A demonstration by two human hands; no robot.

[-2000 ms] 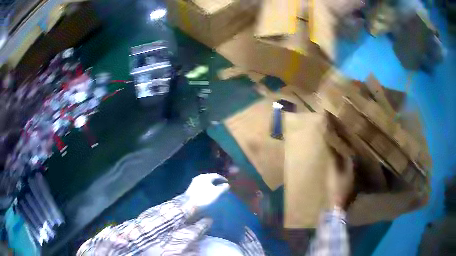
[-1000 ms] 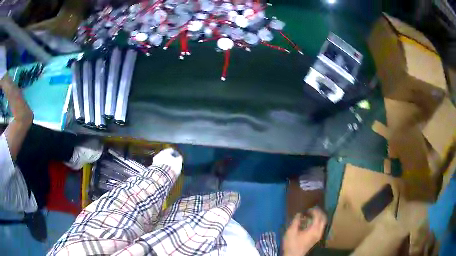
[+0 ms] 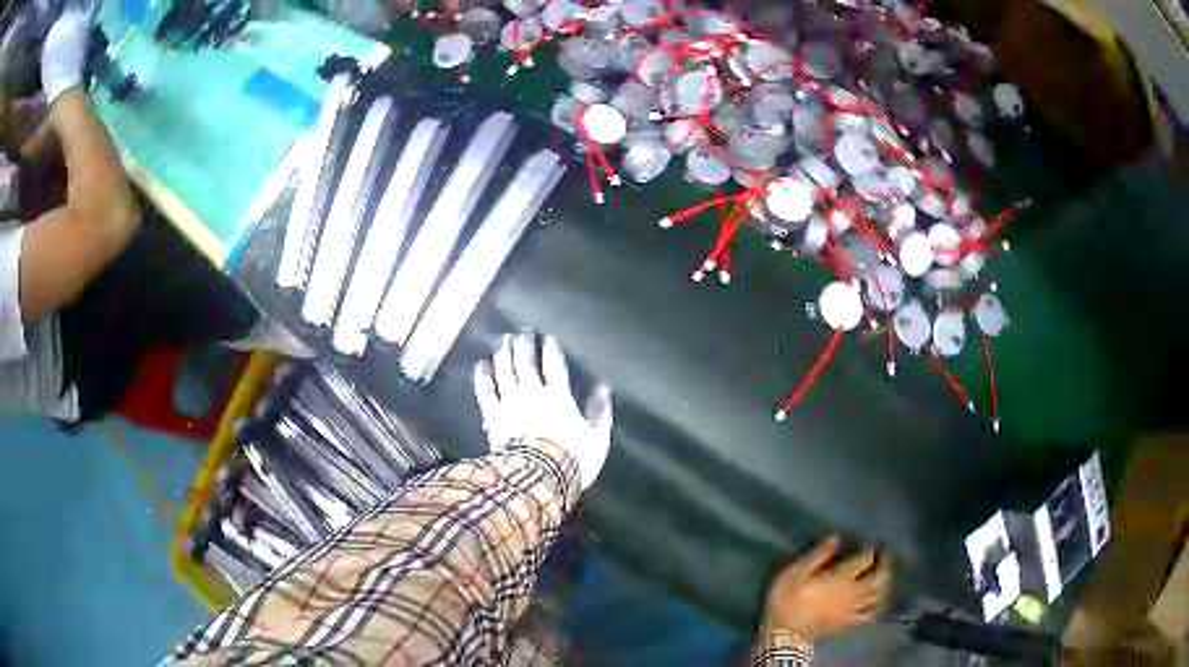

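Note:
My left hand (image 3: 537,401), in a white glove, lies over the front part of the dark green bench mat with its fingers apart and holds nothing. It is just right of the long white-silver housings (image 3: 415,241), which lie side by side. My right hand (image 3: 831,586), bare, is at the bench's front edge with its fingers spread, and nothing shows in it. A large loose pile of silver-grey disc motors (image 3: 854,156) with red lead wires lies beyond both hands. Neither hand touches the housings or the motors.
A yellow crate (image 3: 196,532) full of long silver and dark parts stands at the lower left. A coworker's arm (image 3: 98,196) reaches over a light-blue mat (image 3: 215,124). A black-and-white printed item (image 3: 1051,541) lies at the right, near cardboard (image 3: 1154,489).
The view has swung left, towards the housings and crate. My left hand has moved from above the crate to the bench with fingers spread. My right hand has moved from beside the cardboard to the bench edge.

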